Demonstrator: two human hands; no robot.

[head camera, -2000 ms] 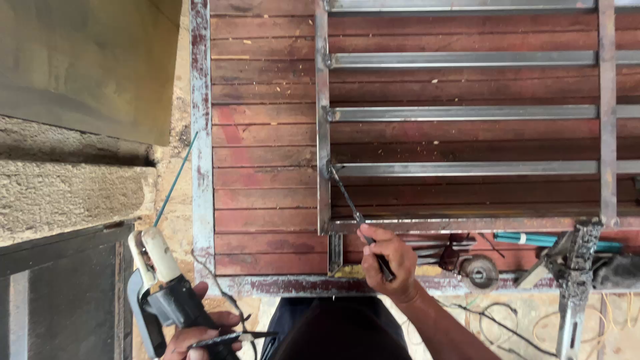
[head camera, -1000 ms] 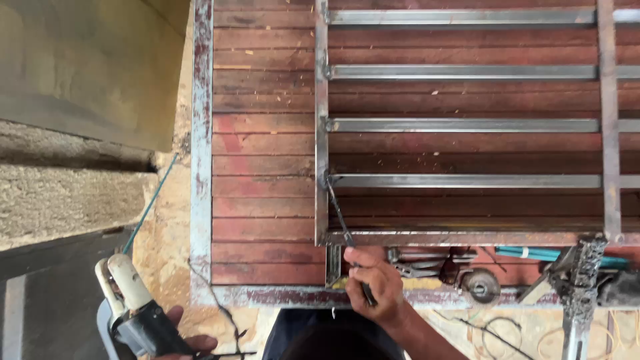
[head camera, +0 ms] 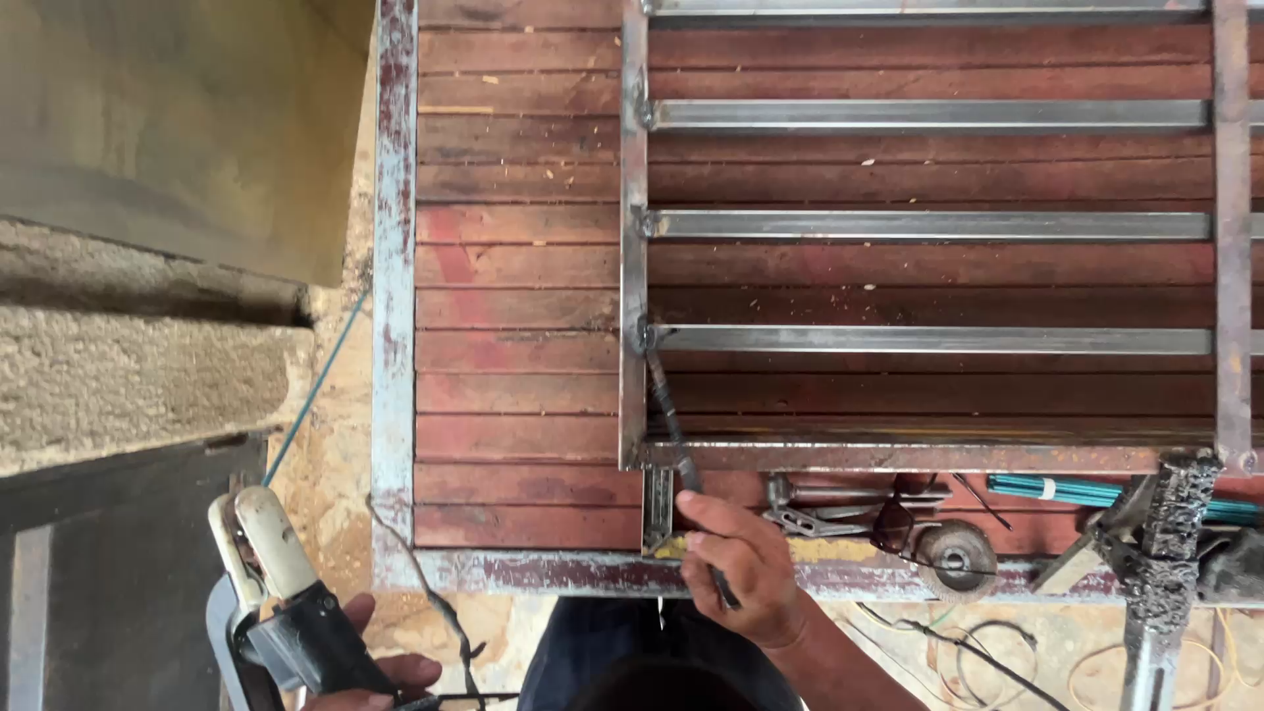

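My right hand (head camera: 746,568) grips a dark, slender metal hand tool (head camera: 673,425); its tip touches the corner where a square steel crossbar (head camera: 928,340) meets the left side tube of a welded steel frame (head camera: 633,237). At the lower left, my left hand (head camera: 380,667) holds an electrode holder (head camera: 296,592) with pale jaws and a black handle. A teal welding electrode (head camera: 318,395) sticks up from those jaws, beyond the left edge of the table. The type of the dark tool cannot be told.
The frame lies on a red slatted table with a worn metal rim (head camera: 394,296). Near its front edge are a wire wheel (head camera: 955,561), dark glasses (head camera: 893,523), wrenches, a bundle of teal electrodes (head camera: 1096,491) and a spatter-covered metal post (head camera: 1170,553). Cables lie below; a rough wall ledge (head camera: 148,385) stands left.
The tool's tip stays around the same corner joint. My left hand and the electrode holder have shifted somewhat relative to the table. The view has moved slightly.
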